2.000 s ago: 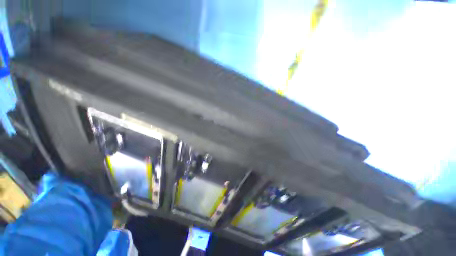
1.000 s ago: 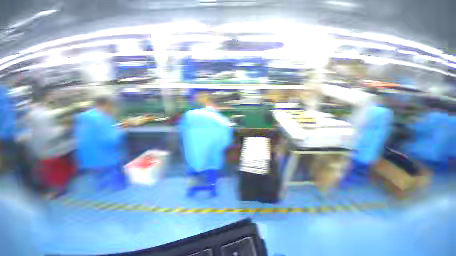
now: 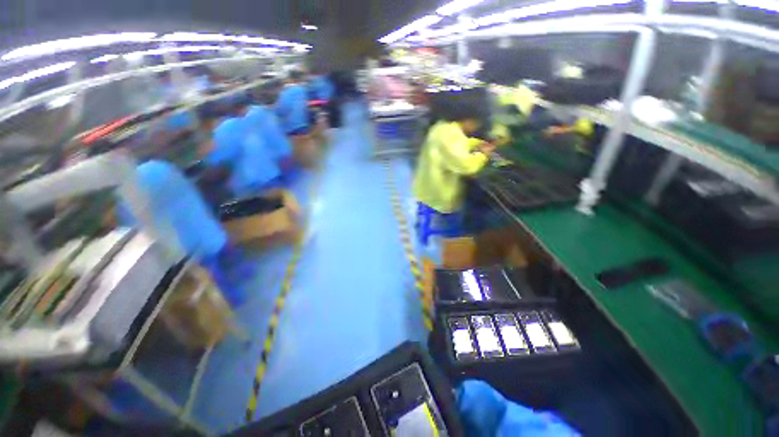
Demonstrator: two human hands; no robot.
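A black phone tray (image 3: 352, 388) is cut off by the bottom edge, just in front of me and tilted in the picture. Two part-built phones (image 3: 410, 399) show in its slots, one with a bright, yellow-edged area. A blue sleeve (image 3: 508, 416) lies against the tray's right side; no hand shows at it. Neither of my hands can be seen, so any grip on the tray is hidden. A second black tray (image 3: 514, 352) with several part-built phones in a row sits beyond the sleeve, at the low right.
A long green-topped bench (image 3: 628, 311) runs along the right, with a dark strip and blue bins (image 3: 726, 335). A person in yellow (image 3: 448, 166) is at the bench ahead. A blue aisle (image 3: 342, 256) with yellow-black tape runs forward. People in blue and a loaded table (image 3: 77, 299) are left.
The view has swung from the opposite benches to look along the aisle. More of the near tray shows at the bottom, and the blue sleeve, second phone tray and green bench have come in.
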